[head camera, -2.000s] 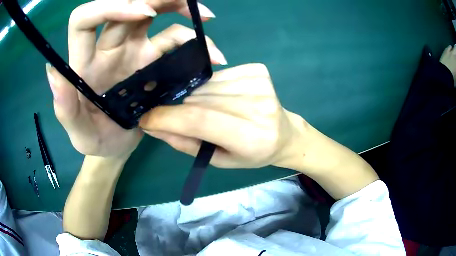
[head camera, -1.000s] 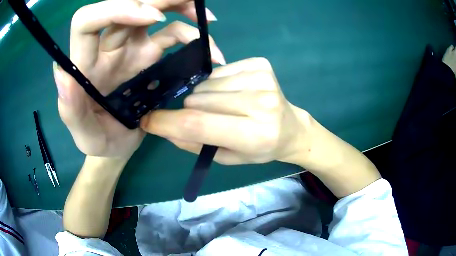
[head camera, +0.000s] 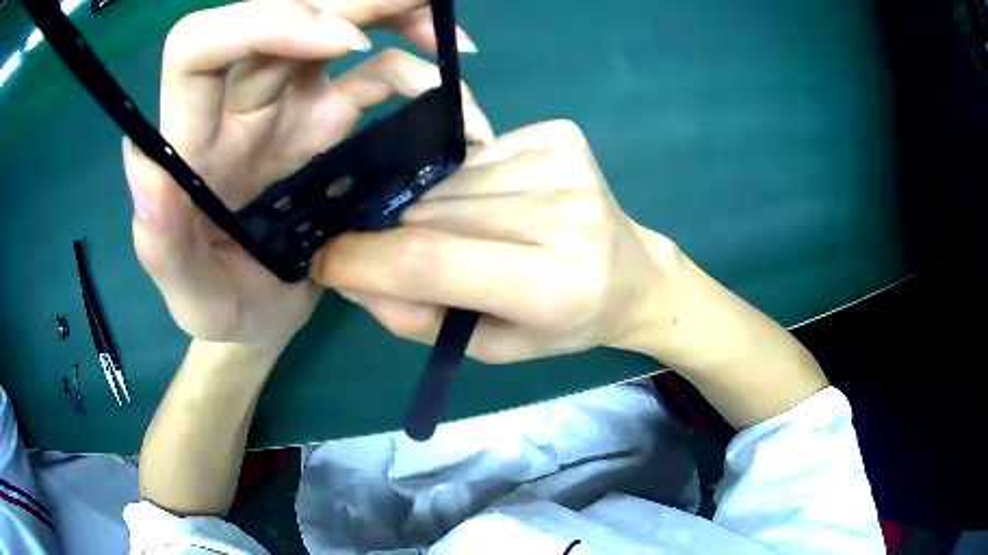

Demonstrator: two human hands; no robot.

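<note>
A black phone middle frame [head camera: 358, 168] is held tilted above the bench; its plate with round holes faces me and its far end is cut off by the top edge. My left hand [head camera: 244, 141] is behind and around it, gripping its side rails. My right hand [head camera: 509, 249] has its fingertips at the near edge of the plate, by the lower left corner. Black tweezers [head camera: 442, 374] are tucked in the right palm; only the flat dark end shows, their tips hidden.
Spare black tweezers [head camera: 100, 325] with silvery tips lie on the green bench [head camera: 704, 119] at left, beside tiny dark parts [head camera: 62, 327]. A white sleeve with dark stripes [head camera: 22, 504] is at the lower left edge. Dark cloth or shadow fills the right side.
The frame and both hands have shifted slightly right, the fingertips still at the plate's edge. The other person's hand at the right edge has gone from view.
</note>
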